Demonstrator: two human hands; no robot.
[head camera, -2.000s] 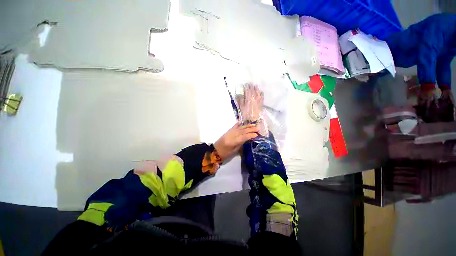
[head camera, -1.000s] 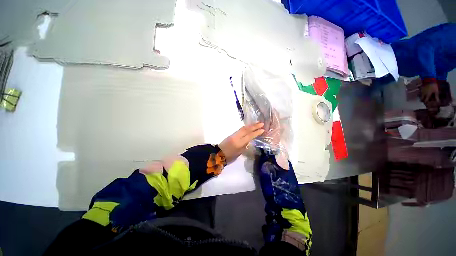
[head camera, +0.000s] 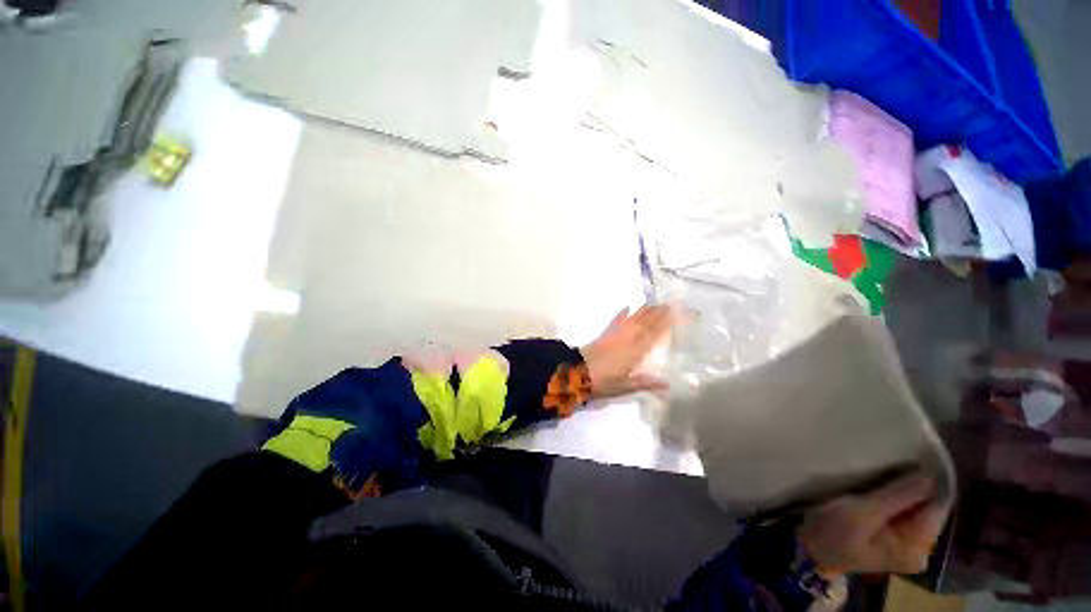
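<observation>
My left hand lies with fingers spread on the lower left edge of the clear plastic bag; whether it pinches the bag cannot be told. My right hand, blurred, is shut on a small grey cut piece and holds it up beyond the table's front edge at the lower right. The piece is bent and hides part of the table's right end. A dark pen lies left of the bag. A large pale grey panel stack lies left of my left hand.
Grey notched panels lie at the table's far side. A yellow tag is at the left. A pink bundle, white papers, a blue bin and a red and green sheet are at the upper right.
My right hand has come out of the plastic bag with a grey piece and moved to the lower right. My left hand stays at the bag's edge. The view has turned and shifted.
</observation>
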